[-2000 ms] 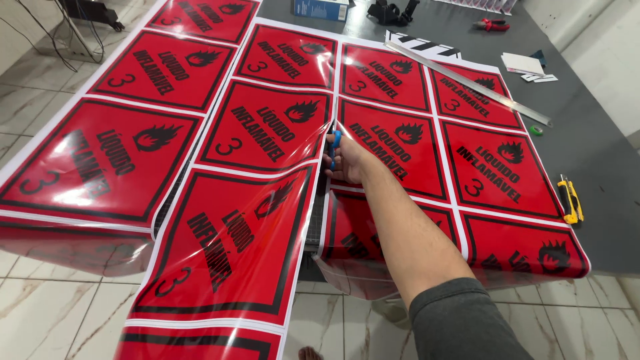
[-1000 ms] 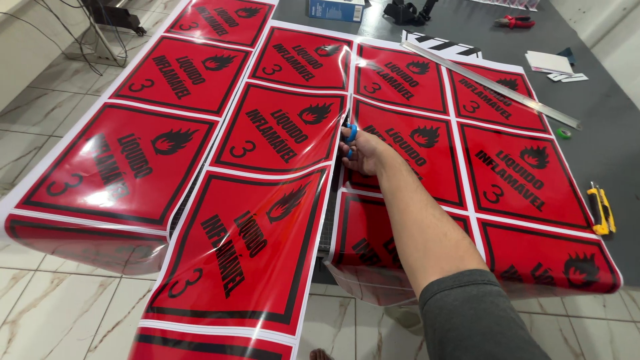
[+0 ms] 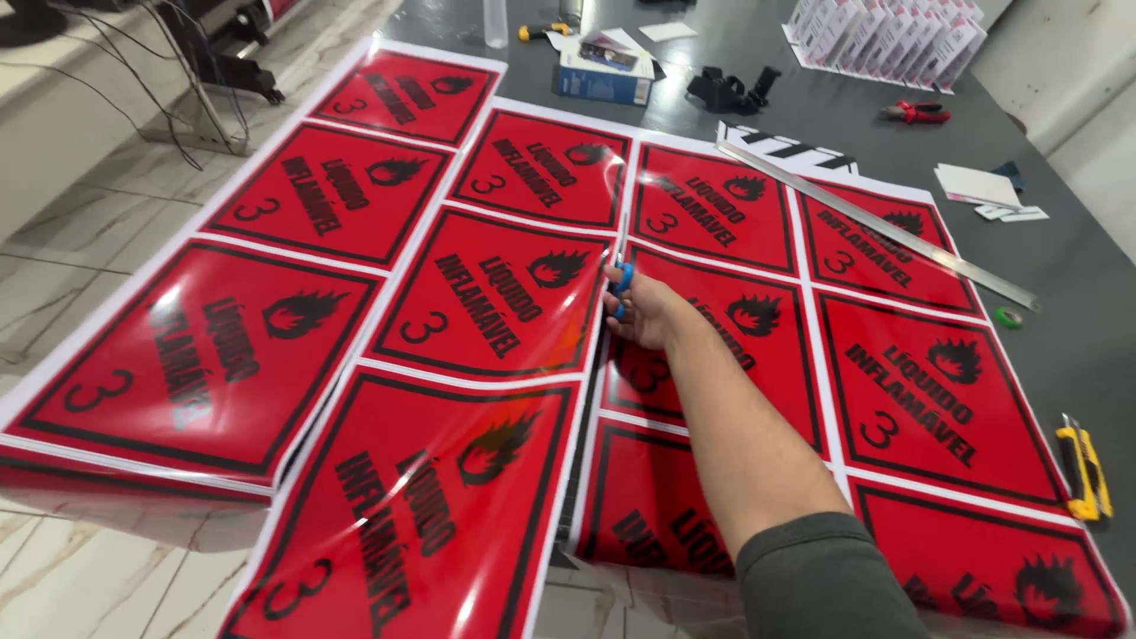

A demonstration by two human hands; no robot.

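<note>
My right hand (image 3: 641, 309) grips blue-handled scissors (image 3: 623, 277), fingers through the loops. Their blades point away from me along the white gap between two columns of a printed vinyl sheet (image 3: 710, 373) of red flammable-liquid hazard labels. Below the scissors a cut separates the columns, and the near end of the middle strip (image 3: 417, 497) is raised at its cut edge. Another strip of labels (image 3: 213, 355) lies at the left, its near end drooping over the table edge. My left hand is not in view.
A steel ruler (image 3: 879, 226) lies across the sheet's upper right. On the grey table (image 3: 1021, 373) are yellow cutters (image 3: 1083, 469), red-handled pliers (image 3: 919, 113), a blue and white box (image 3: 603, 78), a black strap mount (image 3: 732, 89), a green ring (image 3: 1008, 317) and stacked printed cards (image 3: 887, 40).
My right hand has moved the scissors away from me along the gap between the columns, and the cut behind them is longer. The view has shifted somewhat.
</note>
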